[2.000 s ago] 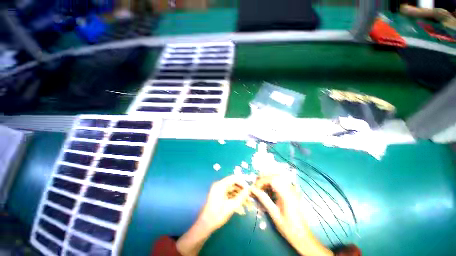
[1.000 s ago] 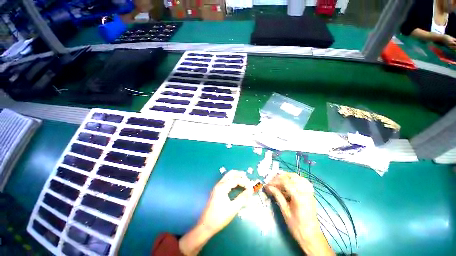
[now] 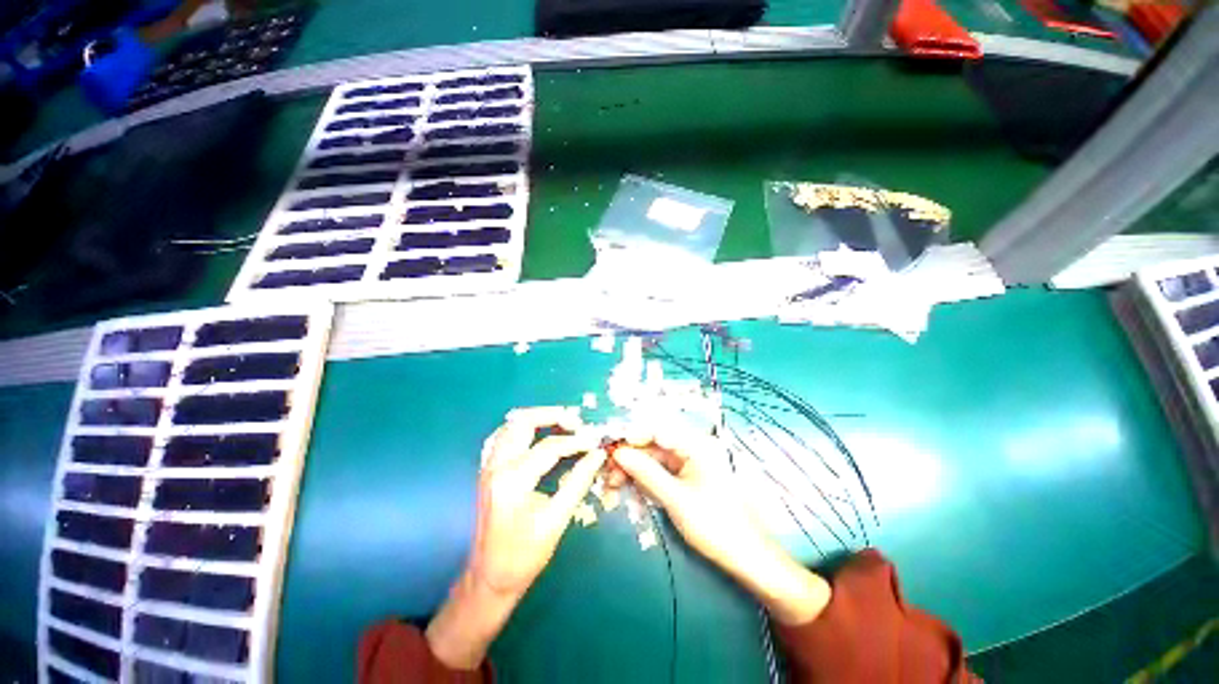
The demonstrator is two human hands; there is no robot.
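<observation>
My left hand [image 3: 515, 515] and my right hand [image 3: 715, 508] meet at their fingertips over the green mat. They pinch a tiny reddish-dark part [image 3: 611, 449], mostly hidden by the fingers; what it is I cannot tell. A thin black cable [image 3: 672, 588] trails down below the right fingers; its upper end is hidden. More thin black cables [image 3: 836, 448] lie in a loose curved bundle right of my hands. Small white adhesive pads [image 3: 642, 381] lie scattered behind the fingertips, with a few cream scraps [image 3: 647, 540] below them.
A white tray [image 3: 321, 334] of dark modules stands at left, another tray [image 3: 521, 267] behind it. A labelled clear bag [image 3: 662, 221] and a bag with gold pieces [image 3: 856, 221] lie beyond the pale rail [image 3: 461, 318]. More trays [image 3: 1163, 321] show at the right edge.
The view has swung right and down, so trays and bags appear further left and higher. My fingertips have closed together over the small part, which showed orange between them a second ago.
</observation>
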